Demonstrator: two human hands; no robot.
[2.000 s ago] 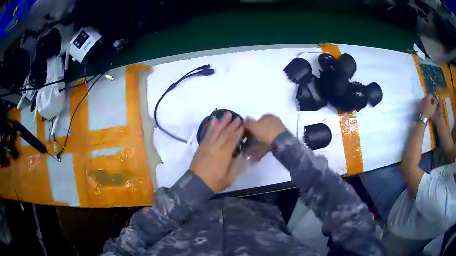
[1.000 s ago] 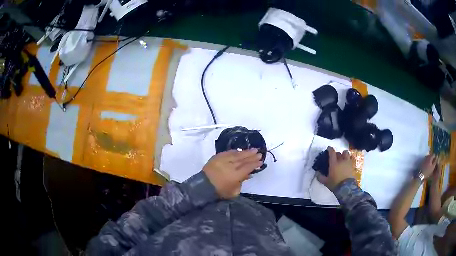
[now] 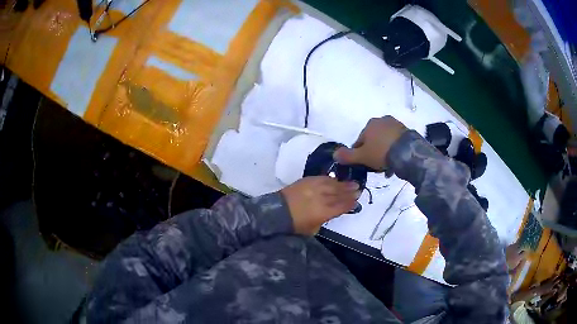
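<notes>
The black round unit (image 3: 326,159) lies with the white housing (image 3: 291,158) on the white sheet in front of me. A slim white antenna (image 3: 292,128) sticks out to the left, and a black cable (image 3: 306,79) runs up towards the belt. My left hand (image 3: 321,201) holds the near side of the unit. My right hand (image 3: 376,144) grips its top with thumb and fingers. Thin dark wires show at its right side. The hands hide where the black parts meet.
A part-built camera (image 3: 408,39) with white shell and antennas lies at the green belt's (image 3: 481,82) near edge. Loose black cups (image 3: 465,152) lie at right, partly behind my right sleeve. Orange tape (image 3: 142,82) covers the left bench. A person's hand (image 3: 515,259) shows at far right.
My right hand has moved left from the loose black cup to the unit. That cup is gone from its spot on the sheet. The view has turned and shifted.
</notes>
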